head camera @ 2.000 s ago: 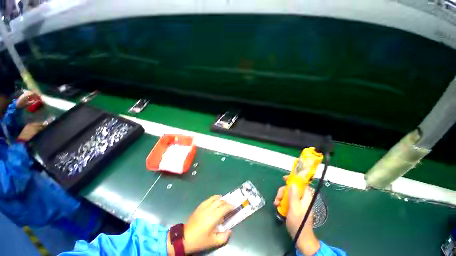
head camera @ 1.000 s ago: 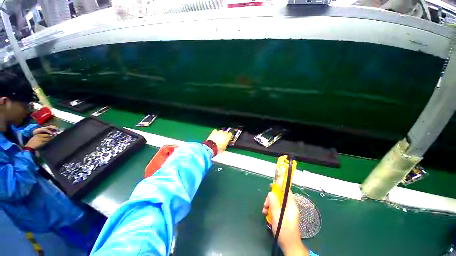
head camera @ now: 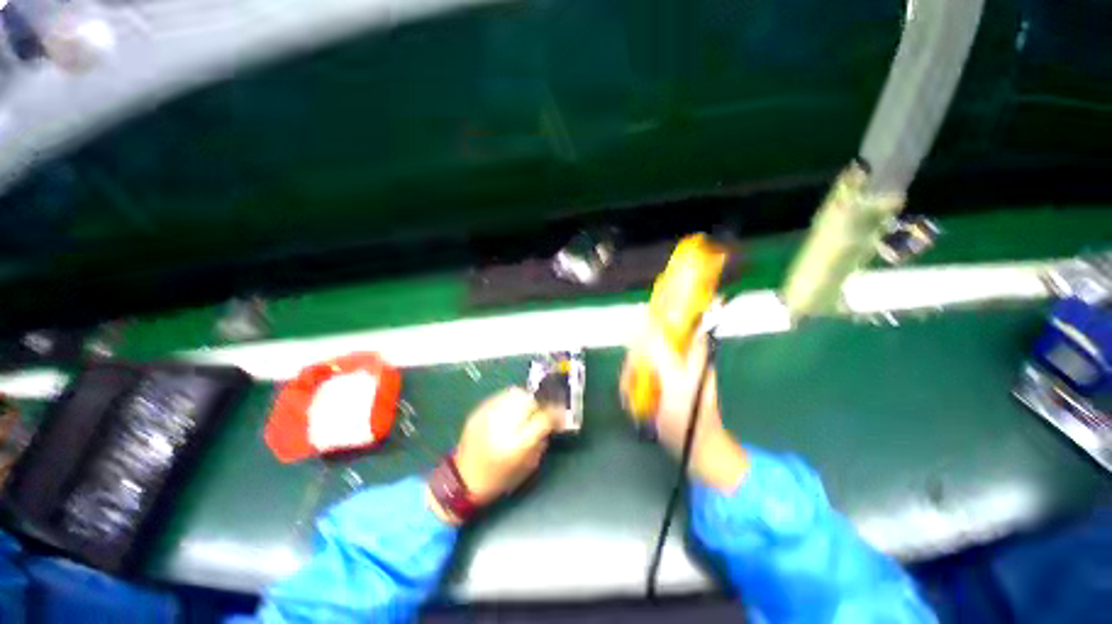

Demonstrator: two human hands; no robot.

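The frame is blurred. My left hand, with a dark red band at the wrist, holds a phone assembly by its lower end, over the dark green bench top. The assembly is a small pale and dark rectangle with an orange spot near its top. My right hand is closed around the yellow-orange electric screwdriver, just right of the assembly and apart from it. The black cord hangs down past my right wrist. The screwdriver's tip and the round screw dish cannot be made out.
A red bin with white contents stands left. A black tray of shiny parts is farther left. Beyond the white rail, phone assemblies lie on the green conveyor. A wrapped post and a blue bin are at right.
My left hand has come back from the conveyor with a phone assembly in it. My right hand still holds the screwdriver. The view has turned right, bringing the blue bin into sight.
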